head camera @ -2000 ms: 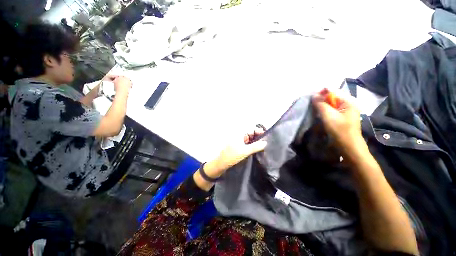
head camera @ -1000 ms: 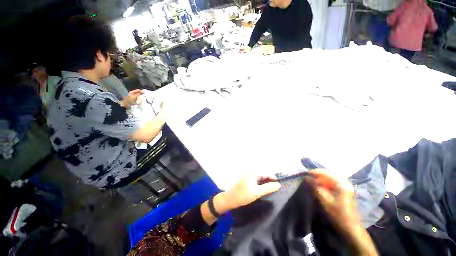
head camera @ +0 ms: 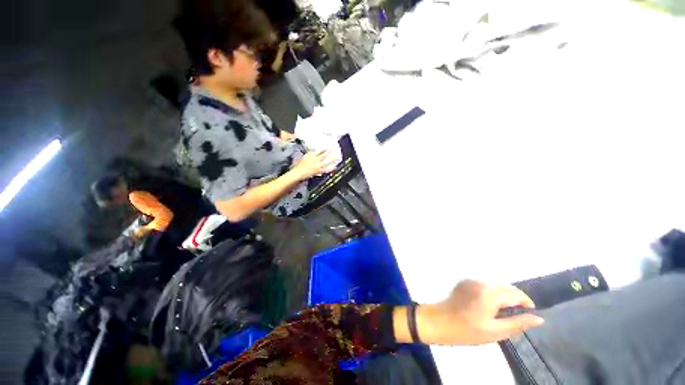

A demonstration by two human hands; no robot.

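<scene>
A dark grey garment (head camera: 623, 331) lies at the lower right, over the near part of the white table. A narrow black band of it (head camera: 552, 290), with two round buttons at its right end, stretches from my left hand to the right. My left hand (head camera: 481, 314) pinches the left end of this band between thumb and fingers. A dark strip hangs below the hand. My right hand is not in view.
The white table (head camera: 481, 195) bears a black phone (head camera: 400, 125) and pale garments (head camera: 443, 45). A seated person (head camera: 248, 150) works at its left side. Blue bins (head camera: 349, 271) stand below the edge. Another person (head camera: 154, 210) bends over dark garments at left.
The view has swung left and tilted. My right hand has gone out of the picture. The grey garment has shifted and now shows the buttoned band held by my left hand.
</scene>
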